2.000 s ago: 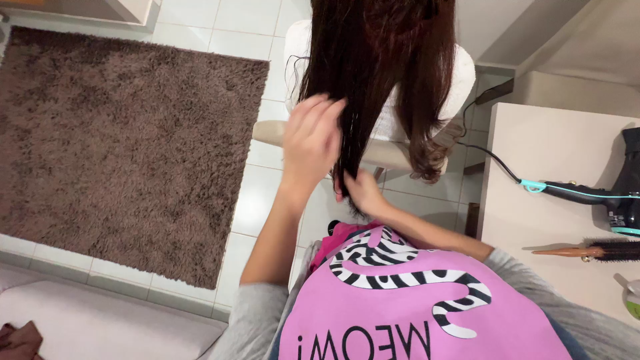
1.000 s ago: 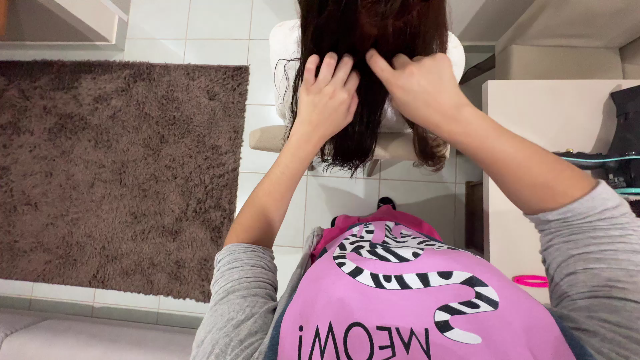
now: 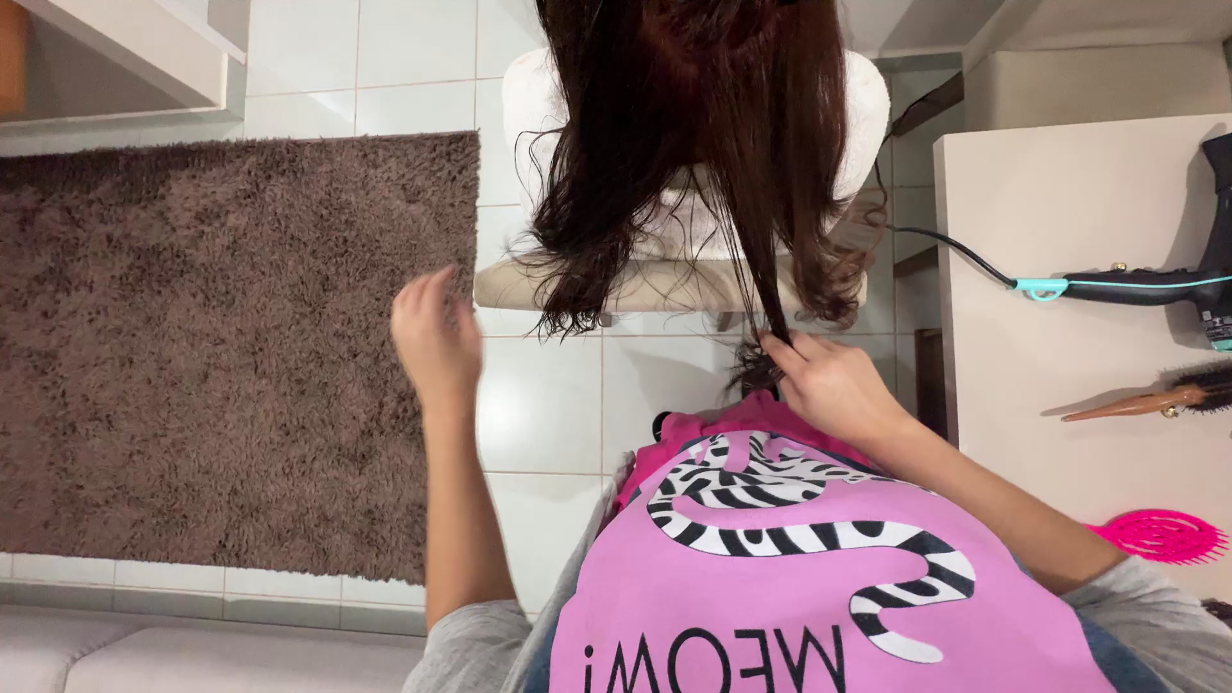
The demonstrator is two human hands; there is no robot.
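Long dark hair (image 3: 693, 115) hangs down the back of a seated person, with a white towel (image 3: 863, 125) around the shoulders. My right hand (image 3: 833, 385) pinches one lock of hair (image 3: 767, 260) near its ends, pulled down toward me above the pink shirt. Away to the left, my left hand (image 3: 436, 332) is raised over the edge of the rug, slightly blurred and apart from the hair. Its fingers are apart, and nothing shows in them.
A beige chair back (image 3: 664, 286) stands behind the person. On the pale table (image 3: 1001, 192) at right lie a black hair dryer (image 3: 1136, 287) with its cable, a round brush with a wooden handle (image 3: 1136, 402) and a pink hairbrush (image 3: 1160, 535). A brown shag rug (image 3: 231, 356) covers the floor at left.
Both hands were in the hair one second ago. My left hand has moved away to the left, out of the hair; my right hand has come down and holds a lock near its ends.
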